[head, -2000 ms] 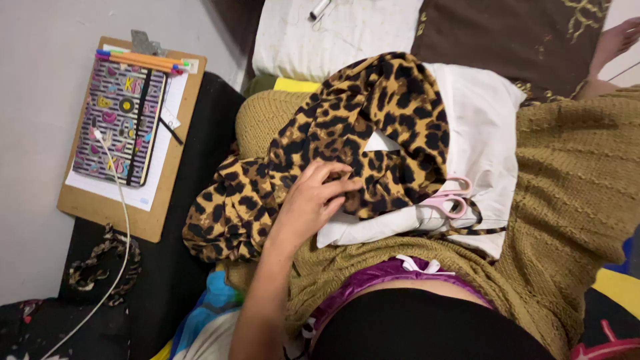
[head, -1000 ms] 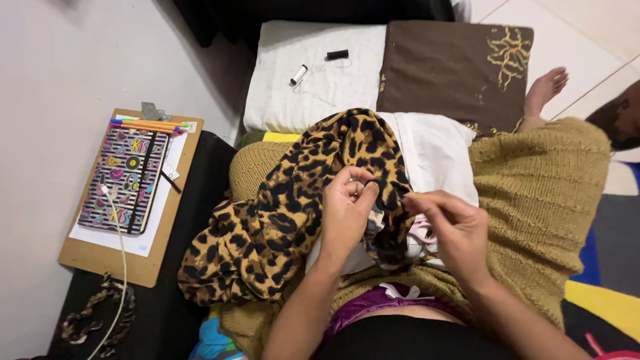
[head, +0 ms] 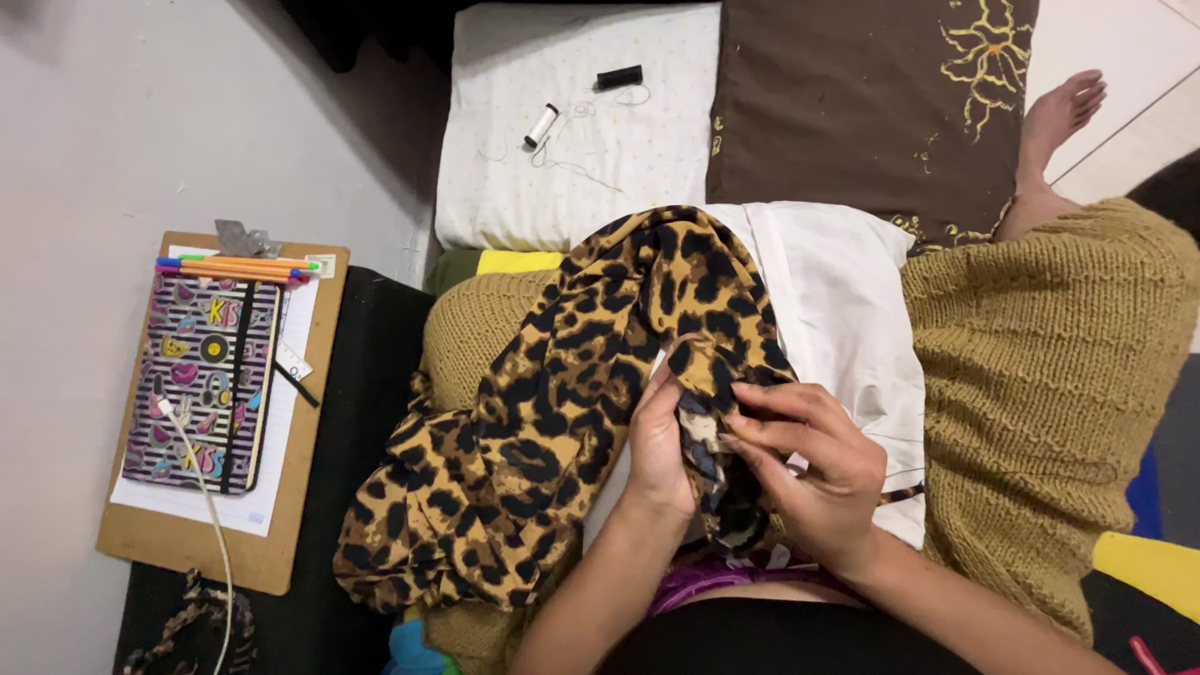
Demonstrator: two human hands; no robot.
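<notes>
Leopard-print fabric lies bunched across my lap, over a white cloth and a tan knitted blanket. My left hand grips an edge of the fabric, its fingers partly hidden in the folds. Close at its right, my right hand pinches the same edge between thumb and fingers, where the paler underside shows. A small part of the pink scissors shows behind my right hand. Whether a needle is between my fingers, I cannot tell.
A white spool and a black spool of thread lie on a white pillow beyond my lap. Beside it is a brown cushion. At left, a clipboard carries a patterned notebook, pens and a white cable.
Two seconds ago only one hand showed, resting on the fabric, with the pink scissors plainly visible at its right. Now both hands hold the fabric edge, closer together than one second ago.
</notes>
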